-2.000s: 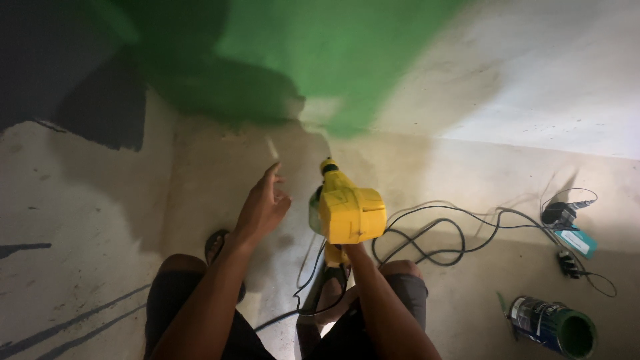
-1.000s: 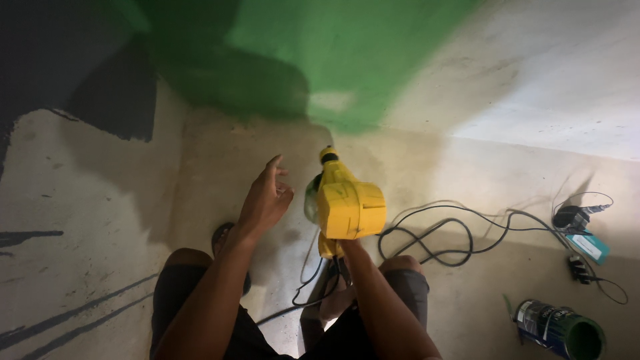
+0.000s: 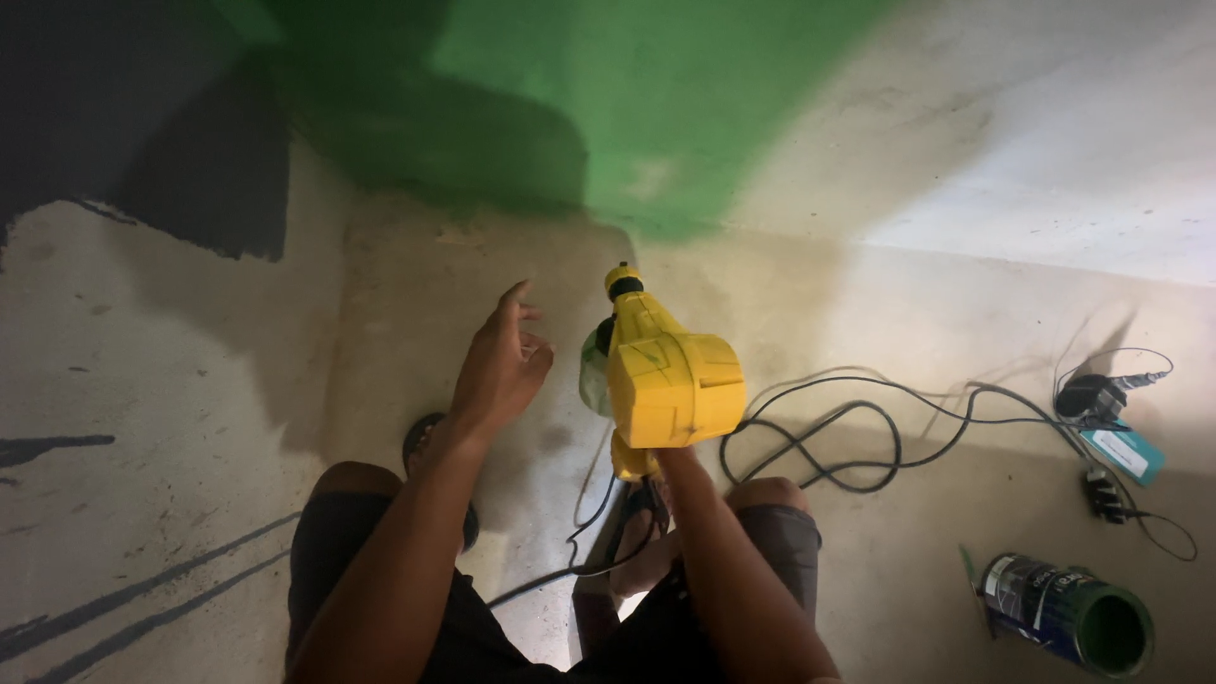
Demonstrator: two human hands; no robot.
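A yellow electric paint sprayer [image 3: 676,385] points up toward the wall, its black and yellow nozzle near the lower edge of the green paint [image 3: 665,123]. My right hand [image 3: 670,461] is shut on its handle, with the fingers mostly hidden beneath the yellow housing. A pale, green-tinted paint cup [image 3: 596,370] shows at the sprayer's left side. To the left of it my left hand [image 3: 508,356] is raised in the air, holding nothing, fingers apart and partly curled.
A dark cable [image 3: 855,408] loops across the floor to plugs and a socket piece [image 3: 1092,397] beside a teal card [image 3: 1126,451]. At lower right stands a paint can [image 3: 1064,608] with green inside. Dark grey paint [image 3: 190,123] covers part of the left wall.
Both hands and the sprayer keep nearly the same places in view. A pale patch in the green paint shows above the nozzle now and one second ago.
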